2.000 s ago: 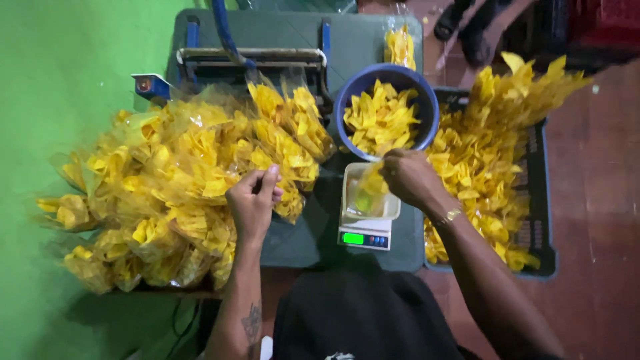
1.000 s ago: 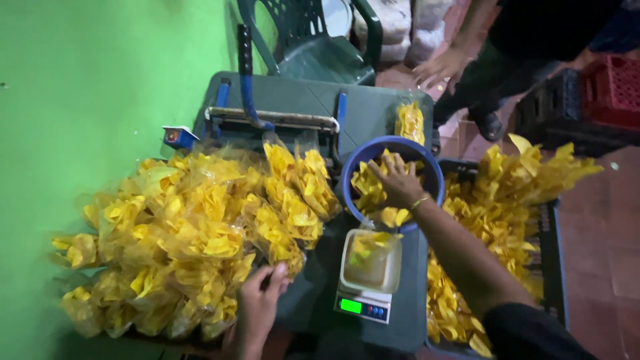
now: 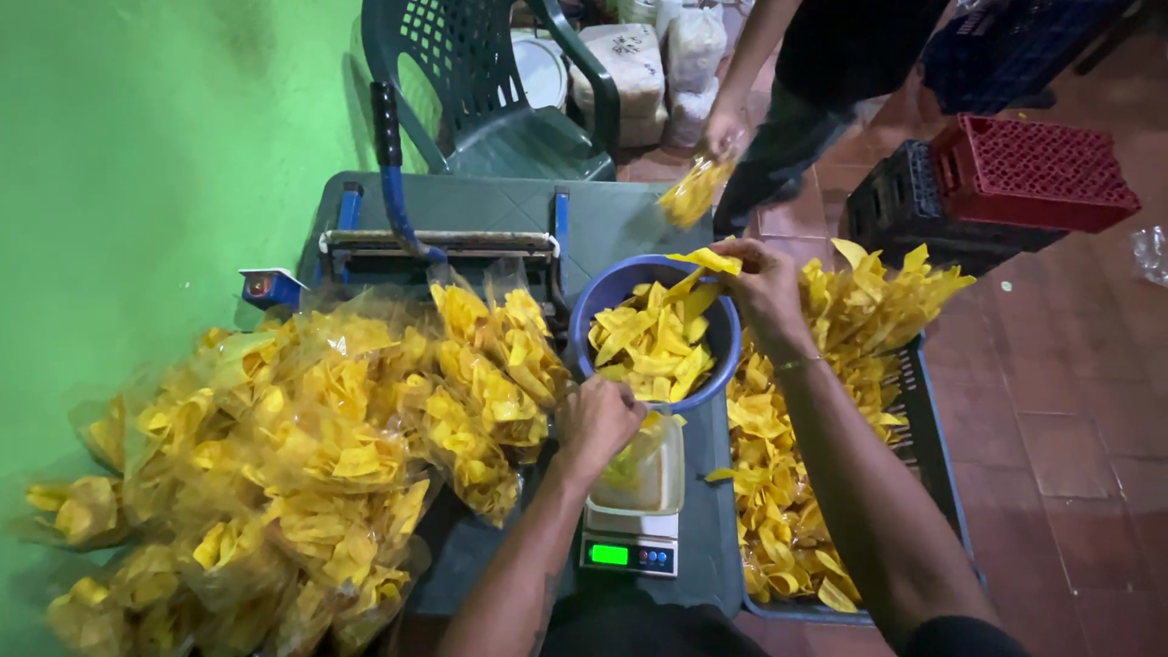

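My right hand [image 3: 762, 278] holds several yellow chips [image 3: 707, 261] above the far right rim of a blue plastic bowl [image 3: 728, 365], which is partly filled with chips. My left hand [image 3: 602, 415] is at the bowl's near left edge, its fingers closed on what looks like a clear plastic bag [image 3: 630, 461]. That bag hangs over a clear plastic container [image 3: 671, 479] on a digital scale [image 3: 630, 553] with a lit green display. Many clear bags of yellow chips [image 3: 338, 456] are heaped to the left. A large crate [image 3: 944, 474] full of chips stands at the right.
A bag sealer with a blue lever [image 3: 394, 201] lies across the far side of the green table [image 3: 493, 196]. Behind it is a green plastic chair [image 3: 529, 141]. A person [image 3: 721, 132] beyond the table holds a bag of chips [image 3: 695, 192]. Red [image 3: 1040, 173] and dark crates stand far right.
My right hand has risen out of the bowl with chips. My left hand has moved from the heaped bags to the container. The bag at the table's far right is now in the other person's hand.
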